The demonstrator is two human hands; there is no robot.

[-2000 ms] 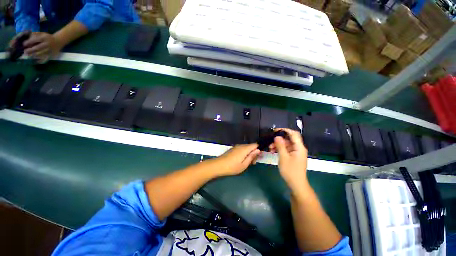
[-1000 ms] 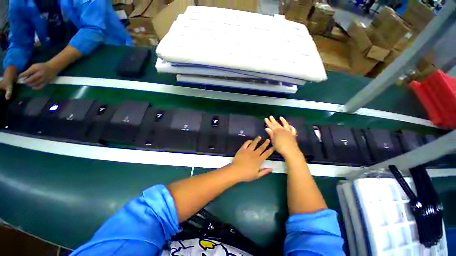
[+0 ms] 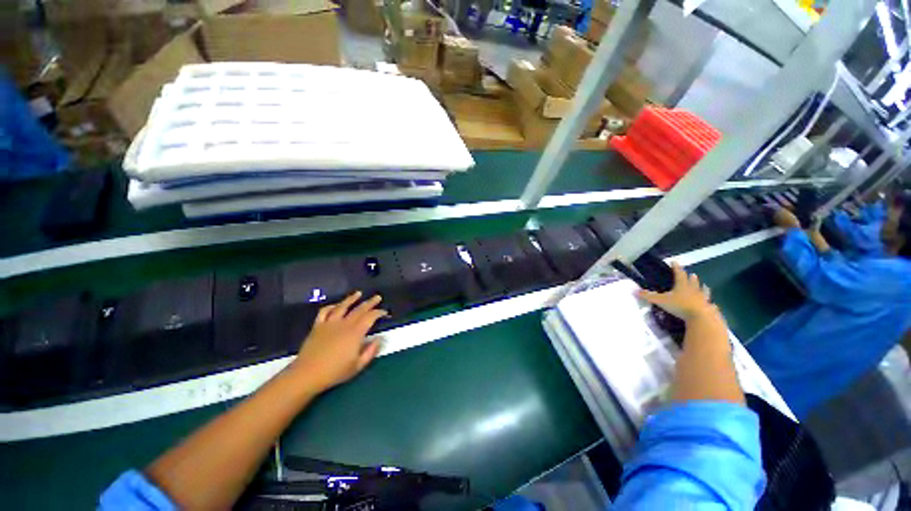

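Observation:
Black box bases with inset watch faces (image 3: pixel 248 289) and black box lids (image 3: pixel 172 317) stand in a row on the green belt. My left hand (image 3: pixel 340 342) lies with spread fingers at the near edge of the row, over a box, holding nothing visible. My right hand (image 3: pixel 684 299) is on the bunch of black watch straps (image 3: pixel 654 269) on top of the right-hand white tray stack (image 3: pixel 609 334); its fingers are bent around some straps. A pile of black watches (image 3: pixel 375 487) lies at the worktop's near edge.
White blister trays (image 3: pixel 300 120) are stacked across the belt, with a single black box (image 3: pixel 78 205) left of them. A grey metal post (image 3: pixel 584 110) and slanted bar (image 3: pixel 689 190) stand at right. Beyond are a red plastic bin (image 3: pixel 664 145) and cartons (image 3: pixel 270 38). A blue-jacketed person (image 3: pixel 839 289) is at right.
The view has swung right. My right hand has moved from the boxes to the straps on the right-hand tray stack. My left hand has stayed at the box row.

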